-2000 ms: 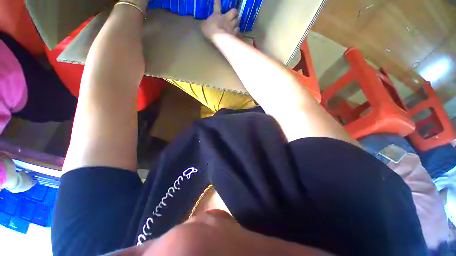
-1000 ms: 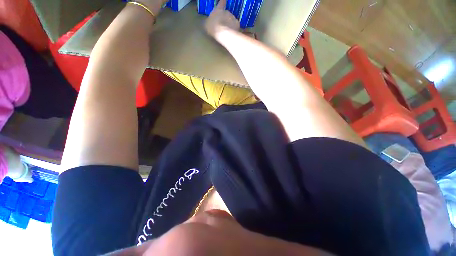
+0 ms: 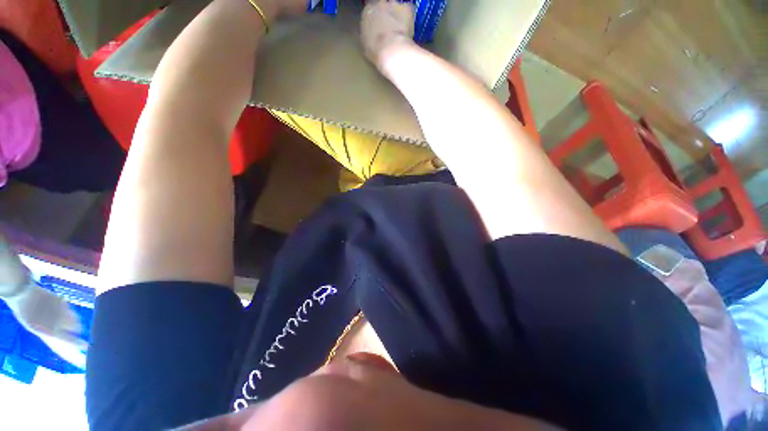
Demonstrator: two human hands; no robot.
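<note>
Several blue-edged boxes (image 3: 431, 18) stand in an open brown carton, partly cut off by the top edge of the picture. A wide carton flap (image 3: 324, 80) lies below both wrists. My right hand (image 3: 389, 25) is inside the carton against the boxes, with its fingers bent and their tips hidden. My left hand (image 3: 290, 5) is mostly cut off by the top edge, near a bit of blue and white box. What its fingers do is not visible.
Orange-red stools (image 3: 619, 160) stand at the right on a brown shiny floor. A yellow pleated cloth (image 3: 362, 151) lies under the flap. At the lower left, another person's hand (image 3: 46, 316) is over blue boxes (image 3: 17, 337). A person in pink is at the far left.
My left hand has moved right, closer to my right hand, which has moved slightly right with its fingers more bent. Fewer boxes show. The other person's hand has come further in over the blue boxes.
</note>
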